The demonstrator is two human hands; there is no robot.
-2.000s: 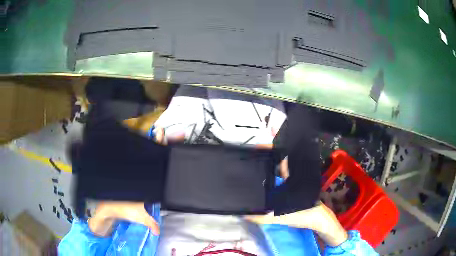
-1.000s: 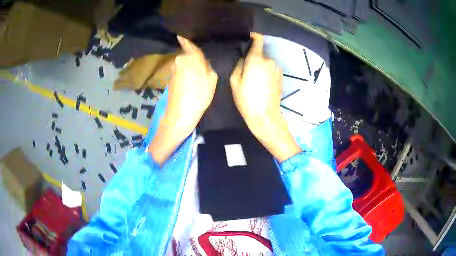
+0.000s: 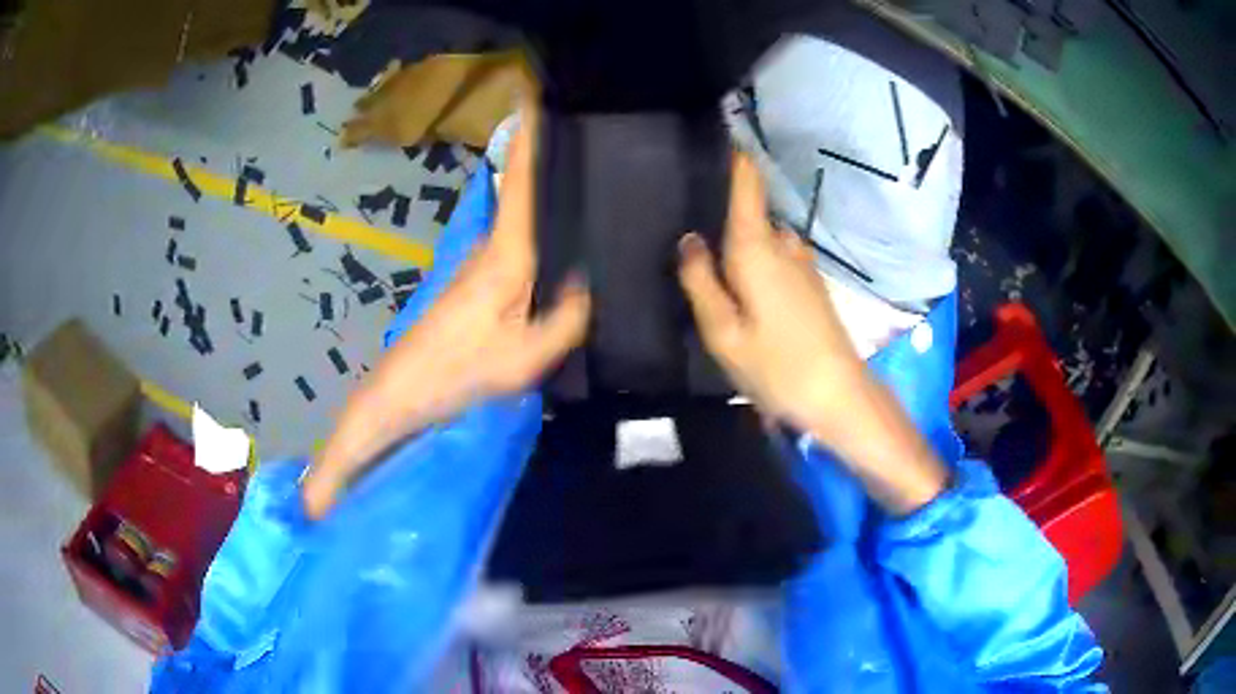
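A black die-cut blank point(image 3: 634, 258) lies over my lap, running away from me, with its long side panels bent up. Its near end is a broad black panel with a small cut-out point(image 3: 648, 442) that shows white behind it. My left hand point(image 3: 522, 319) holds the left side panel, thumb inside and fingers outside. My right hand point(image 3: 759, 305) holds the right side panel the same way. The far end of the blank is dark and blurred at the top edge of the picture.
A red stool point(image 3: 1051, 447) stands at right, below the green bench point(image 3: 1152, 149). A dark red crate point(image 3: 156, 536) and a brown box point(image 3: 81, 407) stand at left. Small black scraps litter the grey floor point(image 3: 81, 271); thin black strips lie on my white-covered lap point(image 3: 881, 203).
My hands have moved apart and nearer to me, from the far end of the blank to its sides. The side panels now stand up. Earlier the view showed more bench; it has tilted down.
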